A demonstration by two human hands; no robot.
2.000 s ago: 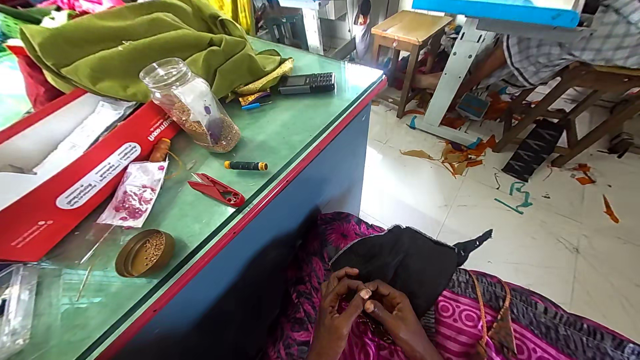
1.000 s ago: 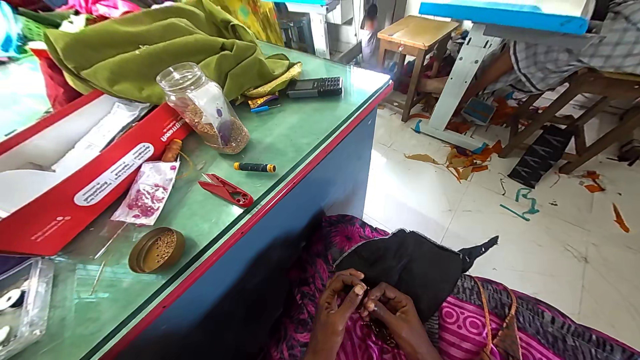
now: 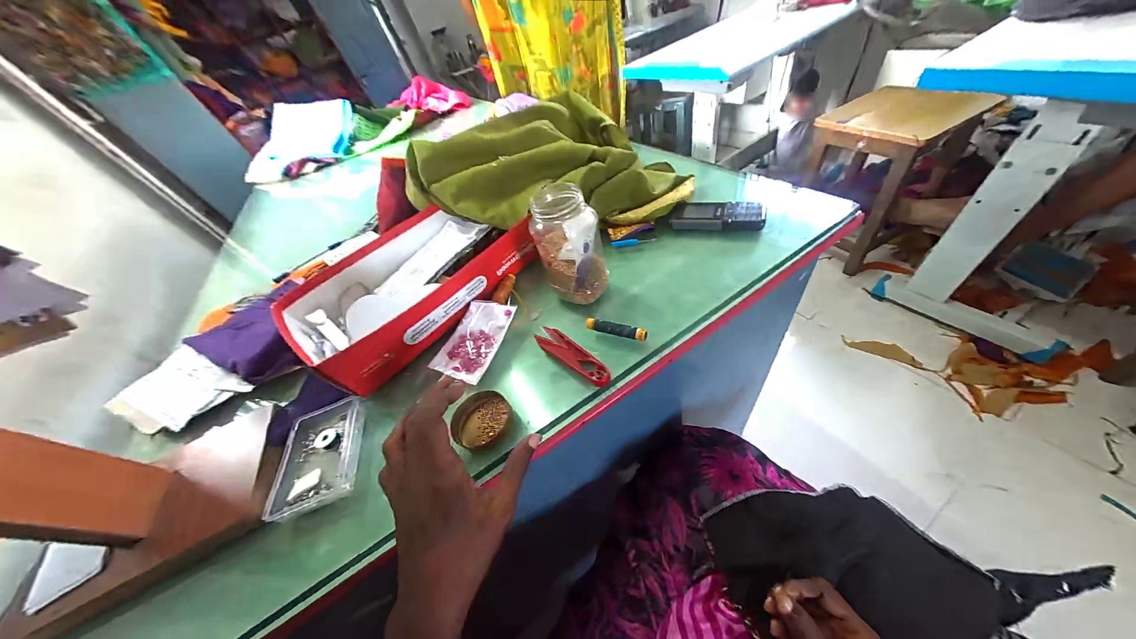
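Note:
My left hand (image 3: 448,497) is spread at the table edge, its fingers beside a round metal lid of gold beads (image 3: 482,420). My right hand (image 3: 812,608) rests low on the black cloth (image 3: 852,541) in my lap, fingers curled; whether it pinches a needle or thread is too small to tell. Past the lid lie a plastic packet of pink beads (image 3: 473,342), red thread snips (image 3: 572,357) and a dark thread spool with yellow ends (image 3: 617,329). An open clear jar of beads (image 3: 569,248) stands behind them.
A red cardboard box (image 3: 417,328) and a clear plastic case (image 3: 315,457) lie on the glass-topped table. Green cloth (image 3: 532,160) and a mobile phone (image 3: 719,216) are farther back. A wooden stool (image 3: 914,115) and fabric scraps (image 3: 985,373) are on the right; another person's arm shows there.
My left hand has left the black cloth and moved over to the bead lid at the table edge. My right hand stays at the cloth. The view has swung to the left.

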